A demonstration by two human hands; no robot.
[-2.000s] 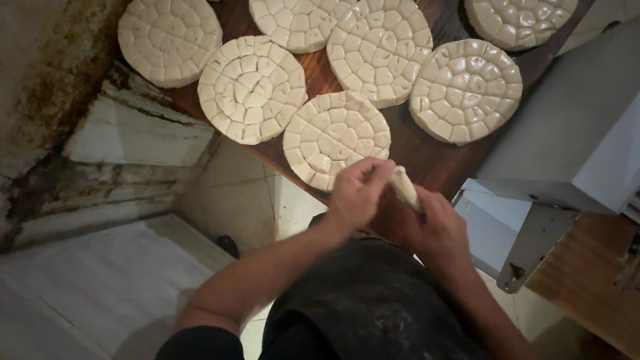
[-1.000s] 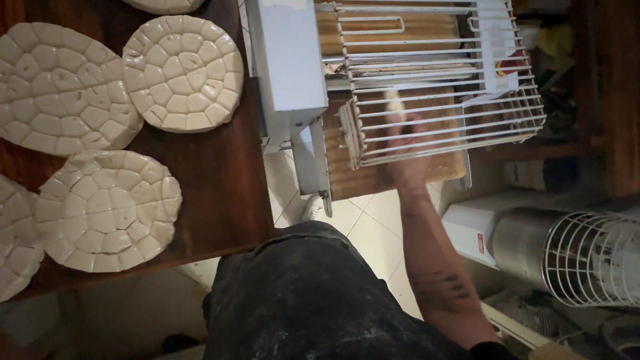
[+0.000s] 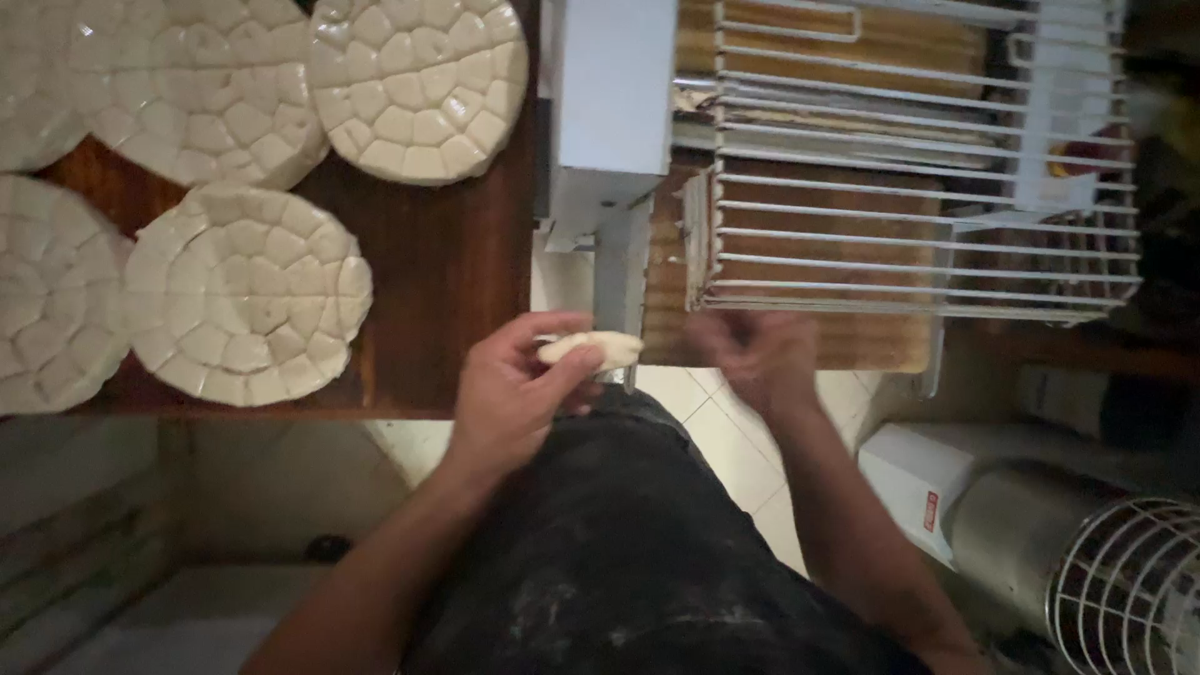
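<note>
My left hand grips a small pale piece of dough between thumb and fingers, just past the right edge of the wooden table. To its right, my right hand is blurred below the wire guard, over the front edge of a wooden board; its fingers look curled, and whether anything is in them cannot be told. Round slabs of dough divided into many small pieces lie on the table, the nearest slab left of my left hand and another behind it.
A white wire guard covers a machine with a pale metal housing beside the table. At the lower right stands a metal drum-shaped machine with a round wire guard. Tiled floor shows between table and machines.
A second ago only my right arm showed, its hand behind the wire guard with something pale; now that hand is nearer me, below the guard. My left hand has come into view holding dough.
</note>
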